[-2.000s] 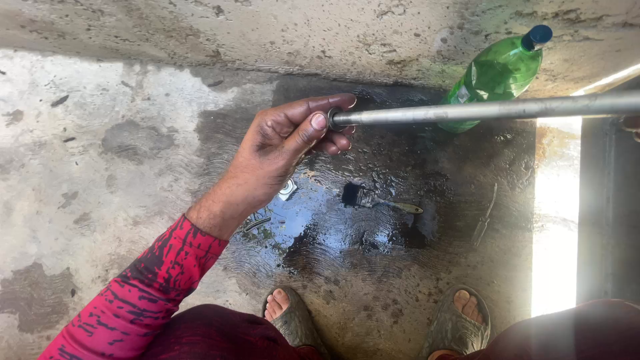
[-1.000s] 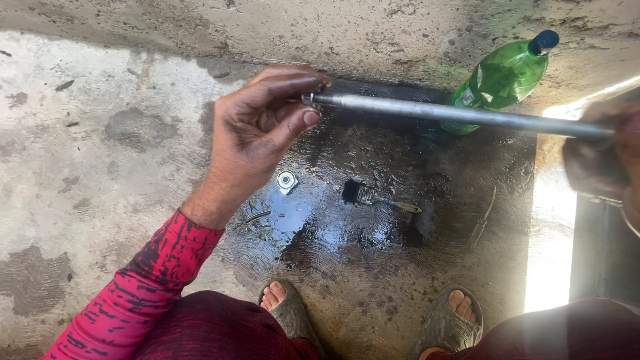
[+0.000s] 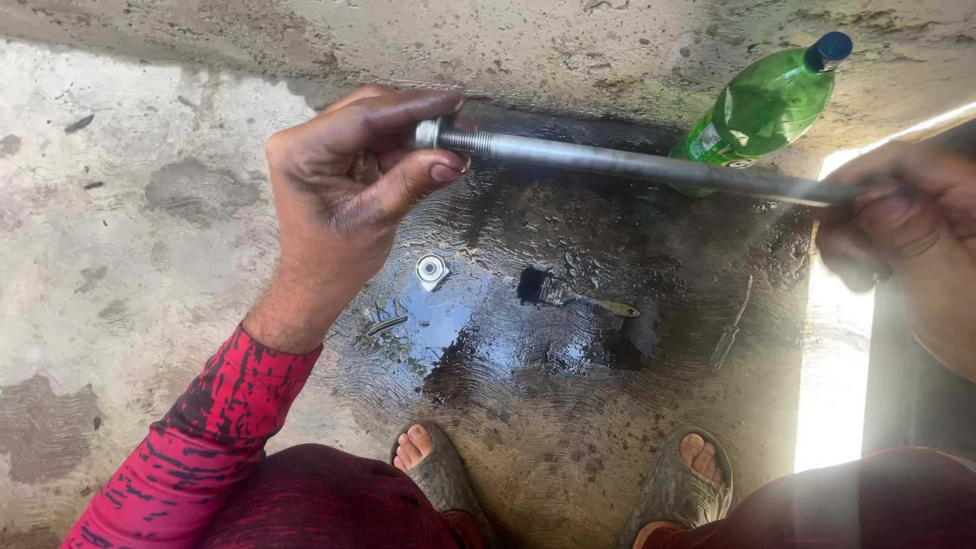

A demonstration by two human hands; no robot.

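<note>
A long steel rod [image 3: 610, 164], threaded near its left end, spans the upper part of the head view between both hands. On that end sits a round metal nut or collar [image 3: 429, 133]. My left hand [image 3: 358, 164] pinches the threaded end between thumb and fingers. At the right edge my right hand [image 3: 903, 217], slightly blurred, is closed around the rod's other end, which it hides. Below on the wet floor lie a small metal fitting with a round centre [image 3: 431, 271] and a paintbrush [image 3: 568, 293] with dark bristles.
A green plastic bottle [image 3: 762, 107] with a dark cap leans by the concrete wall [image 3: 534, 46]. A screwdriver-like thin tool [image 3: 730, 328] lies on the floor at the right, a small metal strip [image 3: 387, 325] at the left. Two sandalled feet [image 3: 446, 473] stand at the bottom.
The right hand has come further into view at the rod's right end. The rod now tilts down to the right; two seconds ago it rose slightly that way.
</note>
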